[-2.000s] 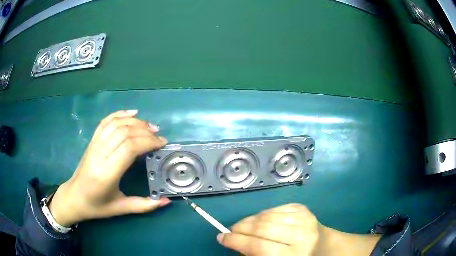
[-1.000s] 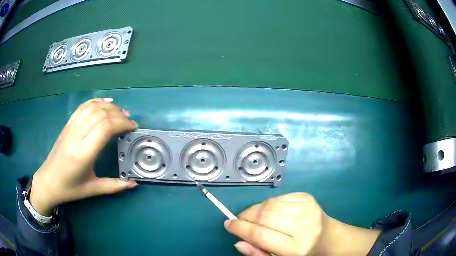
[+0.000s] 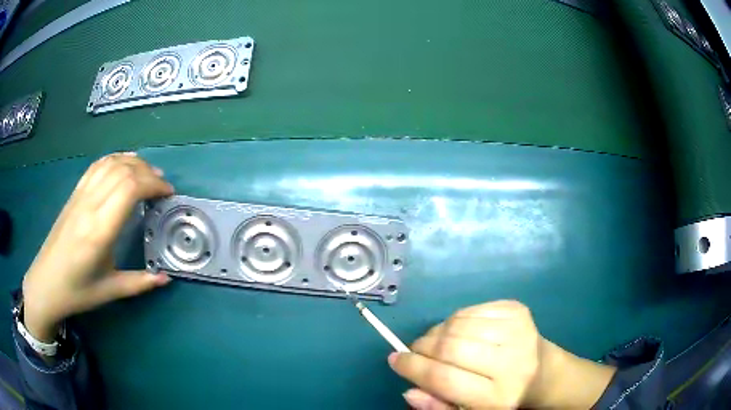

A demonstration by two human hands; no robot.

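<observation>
A grey metal plate [image 3: 306, 252] with three round ringed recesses lies on the blue-green mat, its right end slightly lower in view. My left hand [image 3: 92, 240] grips its left end, fingers at the top corner and thumb at the bottom corner. My right hand [image 3: 489, 356] holds a fine brush [image 3: 383, 327] with a pale handle like a pen. The dark brush tip is at the plate's lower edge, below the right-hand recess. Whether the tip touches the plate is too small to tell.
A similar plate [image 3: 172, 74] lies on the green belt [image 3: 417, 72] at the upper left. Part of another plate [image 3: 20, 117] shows at the left edge. A side conveyor with a silver end bracket [image 3: 705, 245] stands at the right. The mat [image 3: 264, 352] lies in front of the belt.
My left hand and the held plate have moved left, and the plate has turned slightly clockwise. The brush tip has moved right along its lower edge. The plates on the belt have moved right.
</observation>
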